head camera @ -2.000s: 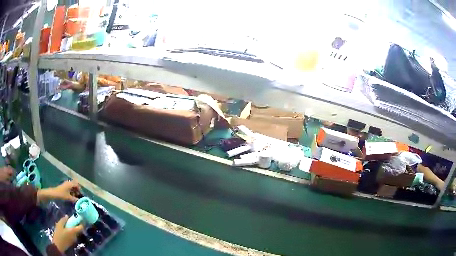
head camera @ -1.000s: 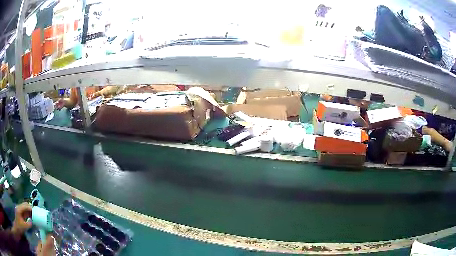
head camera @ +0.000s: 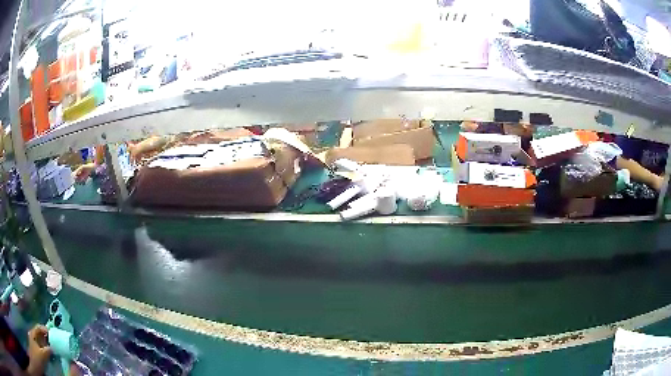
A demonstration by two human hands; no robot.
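Neither of my own hands is in the picture. At the lower left, a dark-sleeved person beside me holds a mint-green device (head camera: 62,341) with a round head on a straight handle. One hand (head camera: 38,349) is at the head; the other is partly cut off at the bottom edge. Their arms enter from the left edge. A clear tray (head camera: 110,338) lies right of these hands, with rows of black discs (head camera: 156,350) on its right side. Mint-green shells with dark openings (head camera: 57,312) stand beyond the hands.
A dark green belt (head camera: 316,279) runs across behind a worn pale rail (head camera: 309,345). Beyond it are brown cartons (head camera: 210,183), white parts (head camera: 379,198) and orange-white boxes (head camera: 496,194). A metal shelf (head camera: 331,103) hangs above. White sheets (head camera: 640,352) lie lower right. A person's arm shows far right.
The view has levelled and swung right. The neighbour's far hand has left the tray and is at the device's head. The white sheets have come into view at lower right.
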